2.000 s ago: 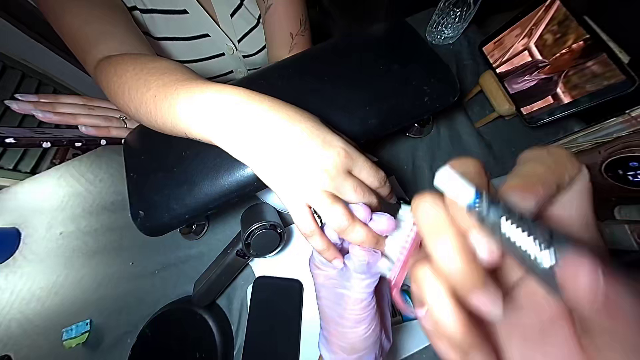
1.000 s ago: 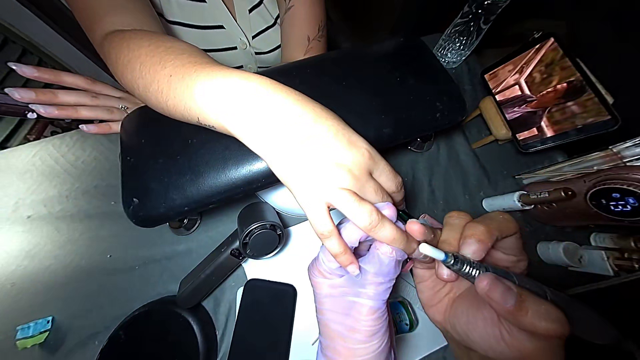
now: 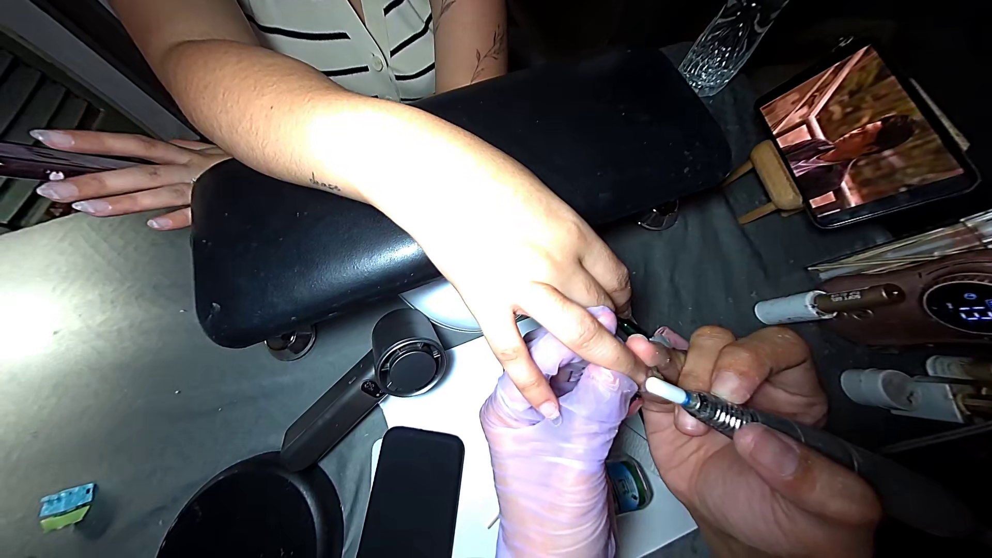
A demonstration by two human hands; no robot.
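Observation:
My left hand, in a thin translucent purple glove, grips a finger of another person's hand, which reaches over a black padded armrest. My right hand is bare and holds an electric nail drill handpiece with a white rounded bit. The bit lies at the fingertip of the held finger; whether it touches the nail cannot be told. Part of a pink object shows behind my right fingers.
A black handheld fan, a dark phone and a round black dish lie at the lower left. At right are a tablet on a wooden stand, a clear bottle and a brown device with a display. The person's other hand rests far left.
Two seconds ago a pink-and-white brush was by the held fingers, with the drill raised at the right; now the brush is out of sight and the bit is down at the fingertip.

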